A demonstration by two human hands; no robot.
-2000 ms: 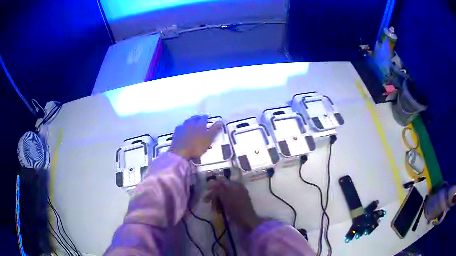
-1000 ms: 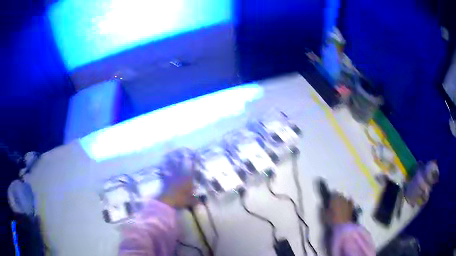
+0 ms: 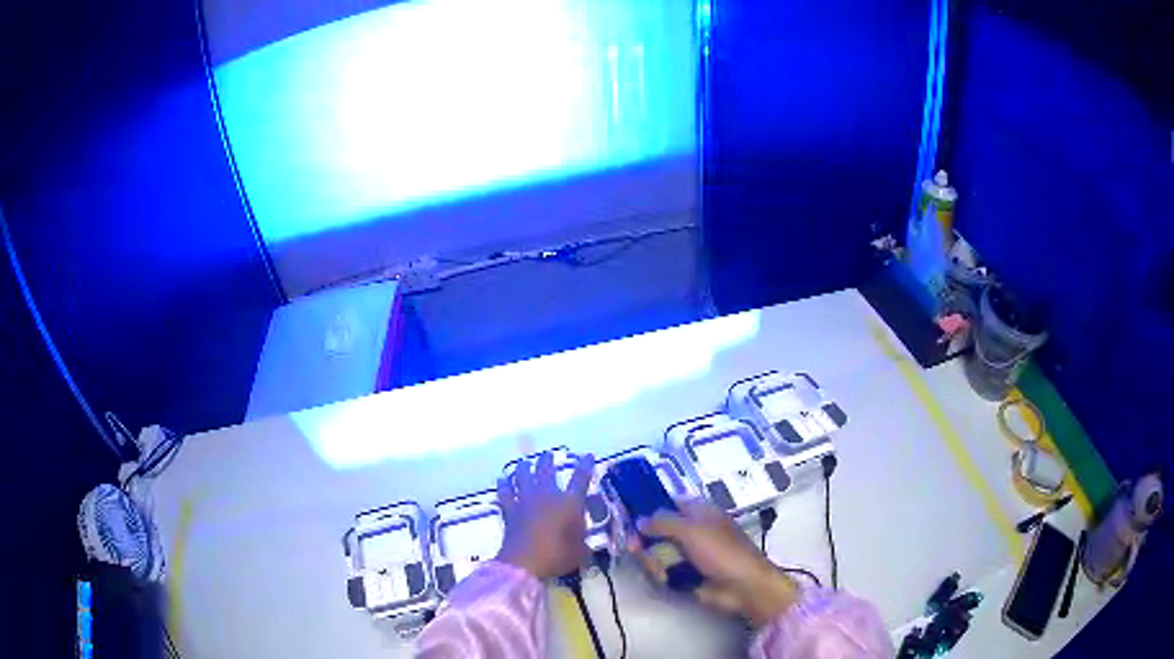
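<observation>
White mini projectors (image 3: 389, 556) with dark corner pads stand in a row on the bench. My left hand (image 3: 546, 518) lies spread, fingers apart, over the third unit from the left (image 3: 563, 461), hiding much of it. My right hand (image 3: 702, 547) holds a black remote control (image 3: 650, 509) above the fourth unit, partly covering that unit. Thin black cables (image 3: 829, 515) run from the near sides of several units.
Small dark adapters (image 3: 942, 621), a smartphone (image 3: 1040, 579), a pen (image 3: 1070, 582) and tape rings (image 3: 1035, 469) lie at the right. A grey cup (image 3: 999, 357) and spray bottle (image 3: 939, 213) stand right rear. A small fan (image 3: 119, 525) is far left.
My right hand has moved from the cables at the third unit to the remote at the right, then brought it over the row. My left hand stays at the third unit. The view has tilted up.
</observation>
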